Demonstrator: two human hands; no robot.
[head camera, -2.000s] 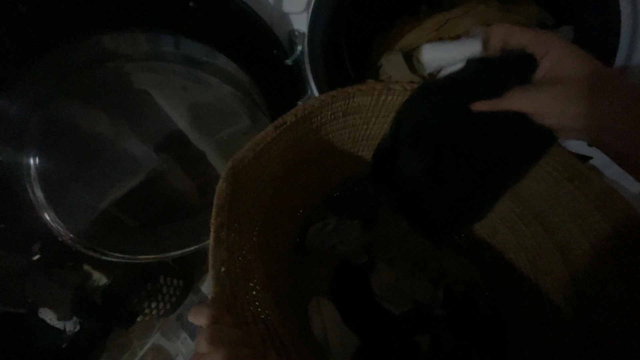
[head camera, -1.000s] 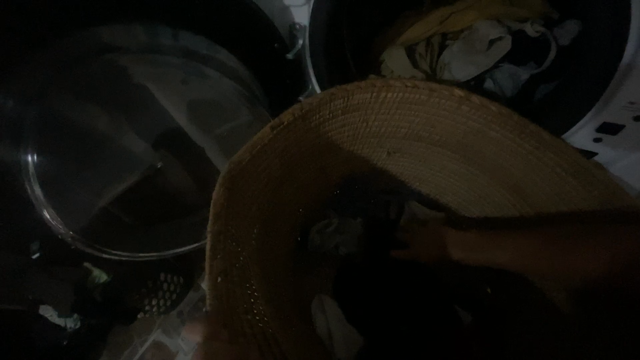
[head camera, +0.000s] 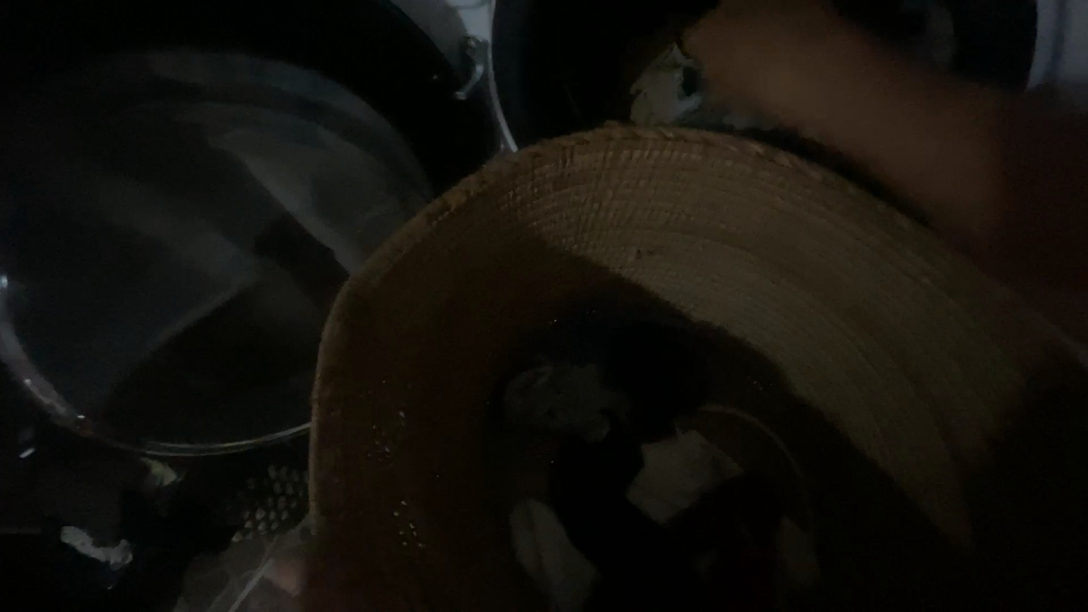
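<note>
A large woven basket (head camera: 680, 187) fills the middle and right of the dim head view, with light and dark cloth items (head camera: 680, 472) at its bottom. Only a bit of my left hand (head camera: 289, 571) shows, at the basket's lower left edge; it grips the basket's side. My right hand (head camera: 756, 47), blurred, is beyond the basket's far rim, over a dark round tub (head camera: 561, 68) in which pale cloth (head camera: 667, 89) lies. Its fingers are too dark and blurred to show whether they hold anything.
At the left is a round transparent lid or door (head camera: 170, 446) with a shiny rim. A metal latch (head camera: 469, 66) sits between it and the tub. Lower left, a perforated item (head camera: 272, 501) and a crumpled pale scrap (head camera: 95, 546) lie in shadow beside clear plastic (head camera: 229, 578).
My right hand held dark cloth over the basket, then reached inside it, and is now above the tub. My left hand has stayed at the basket's side.
</note>
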